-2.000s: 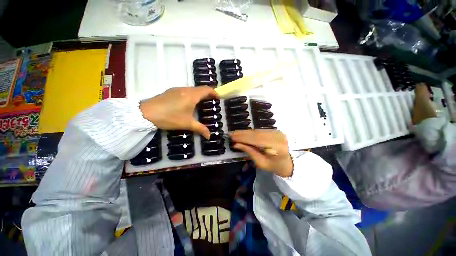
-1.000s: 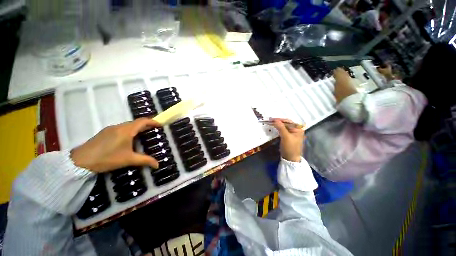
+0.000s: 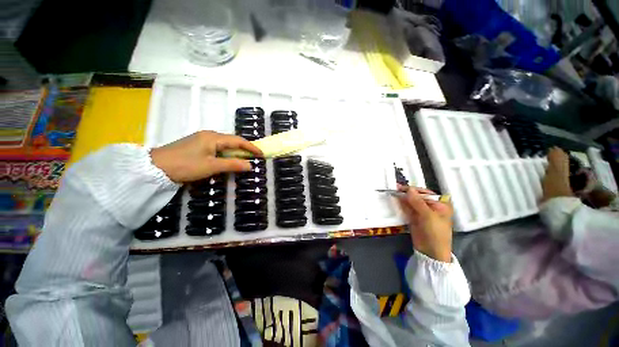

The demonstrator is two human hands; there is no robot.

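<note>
My left hand (image 3: 203, 156) holds a pale yellow strip (image 3: 292, 141) between thumb and fingers, above columns of glossy black plastic parts (image 3: 251, 196). The parts lie in a white tray (image 3: 370, 122); many carry a small white mark. My right hand (image 3: 429, 215) holds thin tweezers (image 3: 415, 195) at the tray's right side, their tip pointing left. A cluster of tiny dark pieces (image 3: 400, 175) lies just above the tweezers. Whether the tip grips anything is too small to tell.
A second white tray (image 3: 475, 169) with black parts stands at right, beside a neighbouring person's hand (image 3: 558, 173). A clear tub (image 3: 209, 46), plastic bag (image 3: 326, 34) and yellow strips (image 3: 388, 64) are at the back. A yellow sheet (image 3: 112, 118) and colourful board (image 3: 34, 162) lie left.
My right hand has moved from the black parts to the tray's right side with the tweezers. My left thumb has moved up, nearer the strip. The camera view swung right and back.
</note>
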